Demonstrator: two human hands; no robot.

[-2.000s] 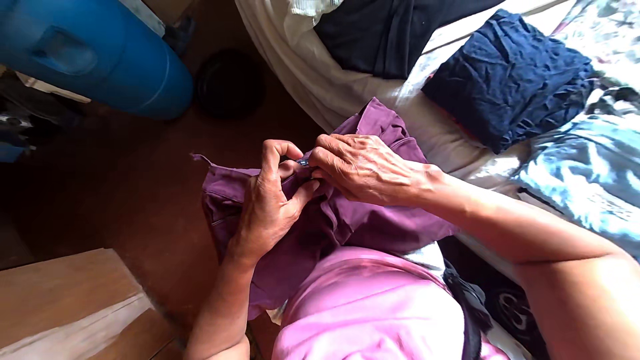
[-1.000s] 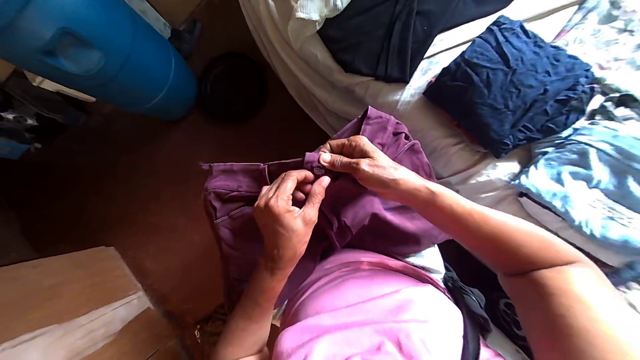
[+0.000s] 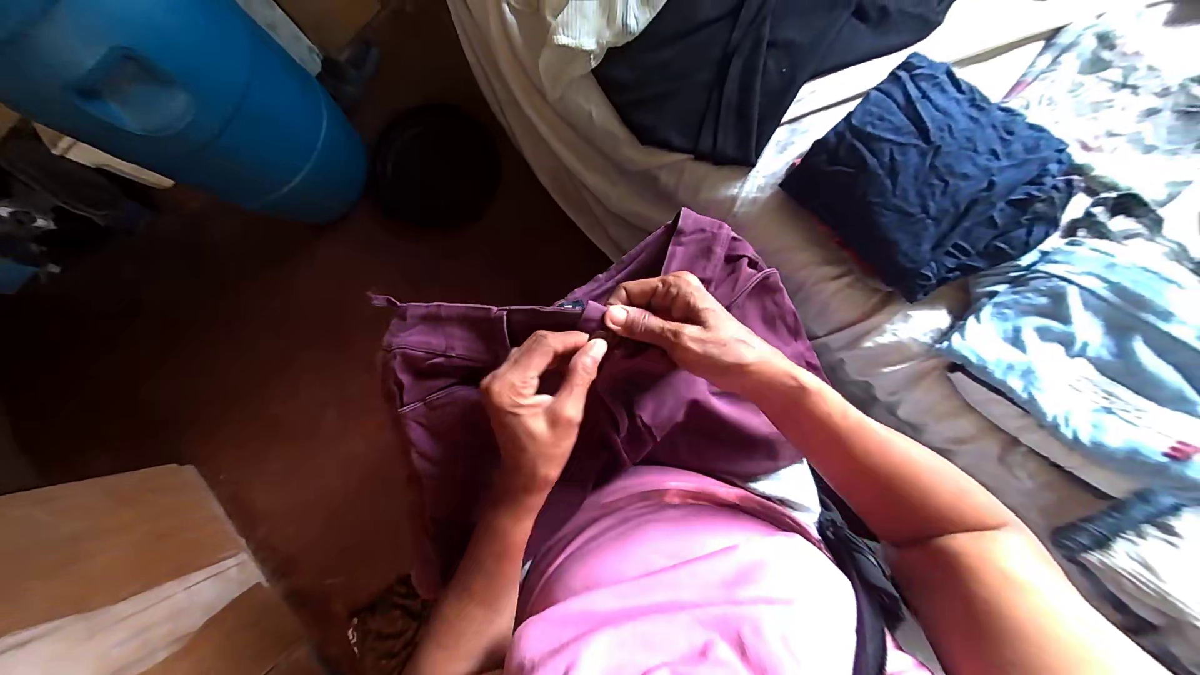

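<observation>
Plum-coloured trousers (image 3: pixel 450 352) lie spread across my lap, waistband away from me. My left hand (image 3: pixel 544 403) pinches the front of the waistband between thumb and forefinger. Right beside it, my right hand (image 3: pixel 675 323) grips the same waistband, thumb on top and fingers curled behind the cloth. The fingertips of both hands almost meet at the middle of the band, and they hide whatever fastening lies there. A small dark label (image 3: pixel 570 305) shows inside the waistband, just above the fingertips.
A bed with a pale sheet (image 3: pixel 656 178) is at the right, holding folded dark blue cloth (image 3: pixel 937 173), black cloth (image 3: pixel 712 84) and light blue clothing (image 3: pixel 1106 337). A blue plastic barrel (image 3: pixel 234 112) and round black container (image 3: pixel 437 167) stand upper left; cardboard (image 3: pixel 112 553) is lower left.
Two seconds ago both hands were bunched over the waistband; the band then came into fuller view. Since one second ago the hands have shifted slightly, still at the middle of the band.
</observation>
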